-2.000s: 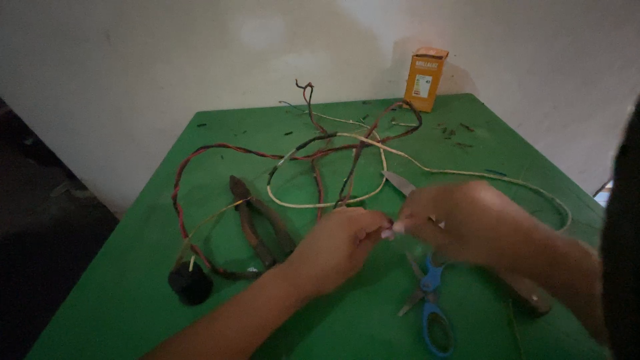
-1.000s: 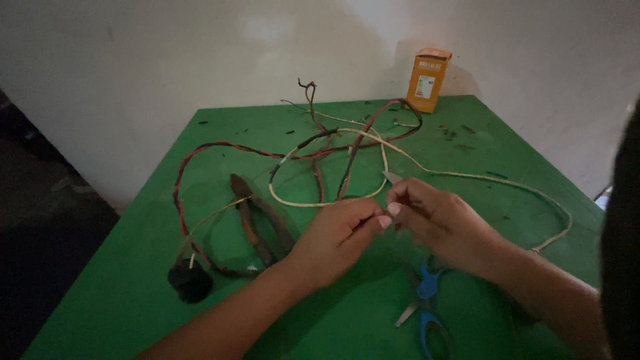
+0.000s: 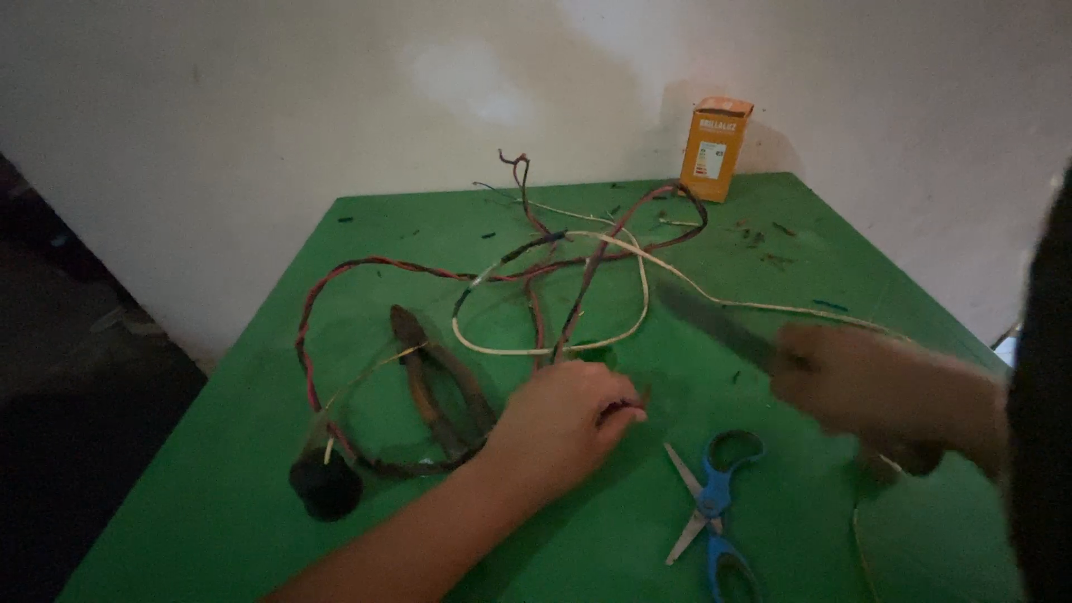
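My left hand (image 3: 574,419) is closed around the end of the twisted red and black wire (image 3: 586,289), near the table's middle. To the right, my right hand (image 3: 863,394) grips a knife, blurred, its blade (image 3: 716,322) pointing up and left toward the wires. A pale cable (image 3: 779,308) loops over the twisted wire and runs off to the right. Rusty pliers (image 3: 440,381) lie partly open left of my left hand. Blue-handled scissors (image 3: 712,502) lie spread between and below my hands. A black round fitting (image 3: 327,484) with a short pale wire end sits at the lower left.
An orange cardboard box (image 3: 714,155) stands at the back edge of the green table (image 3: 251,394), near the wall. Small dark scraps (image 3: 758,239) are scattered at the back right. A thin pale wire (image 3: 858,536) hangs or lies at the lower right.
My right hand has moved right, away from my left hand, and the knife blade now shows in it. My left hand stays near the same place. The scissors are now more fully in sight.
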